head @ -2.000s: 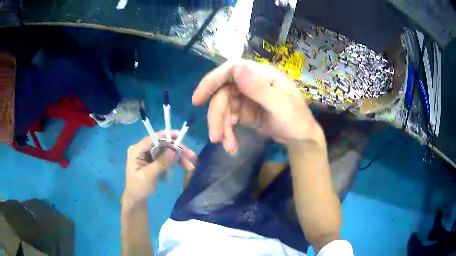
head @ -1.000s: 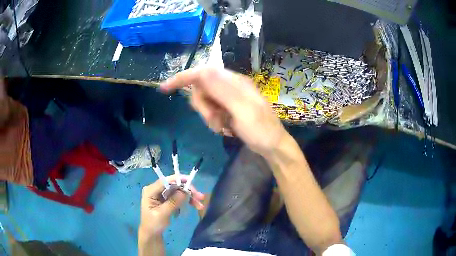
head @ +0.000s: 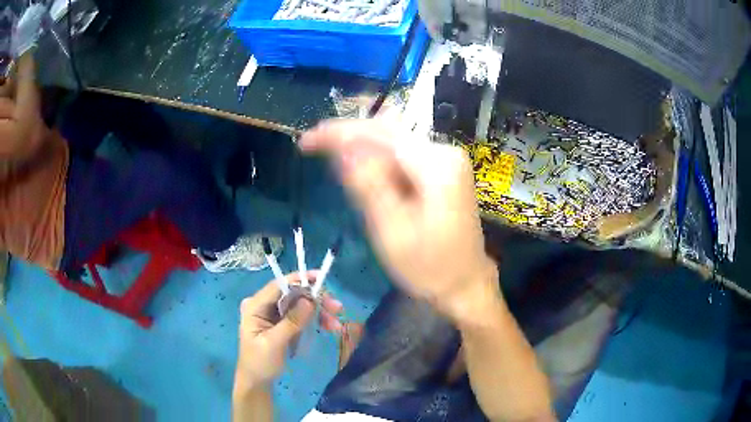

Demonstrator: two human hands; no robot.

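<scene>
My left hand (head: 276, 325) is shut on a small fan of three white sleeves (head: 300, 260), held upright over the floor between finger and thumb. The outer two show dark tips. My right hand (head: 412, 214) is raised above and right of them, blurred, fingers pointing left. A faint thin dark line seems to run from its fingertips down to the middle sleeve; blur hides whether the fingers grip it.
The parts tray (head: 630, 224) with silver and yellow pieces is at the right, under the machine (head: 634, 41). A blue bin (head: 329, 51) of white sleeves stands on the bench. White strips (head: 729, 181) lie far right. Another person's arm (head: 33, 115) and a red stool (head: 152, 255) are left.
The view has shifted, showing more of the bin and machine. My right hand has turned from spread, hanging fingers to pointing left. The middle sleeve's dark tip no longer shows distinctly. My left hand keeps its hold.
</scene>
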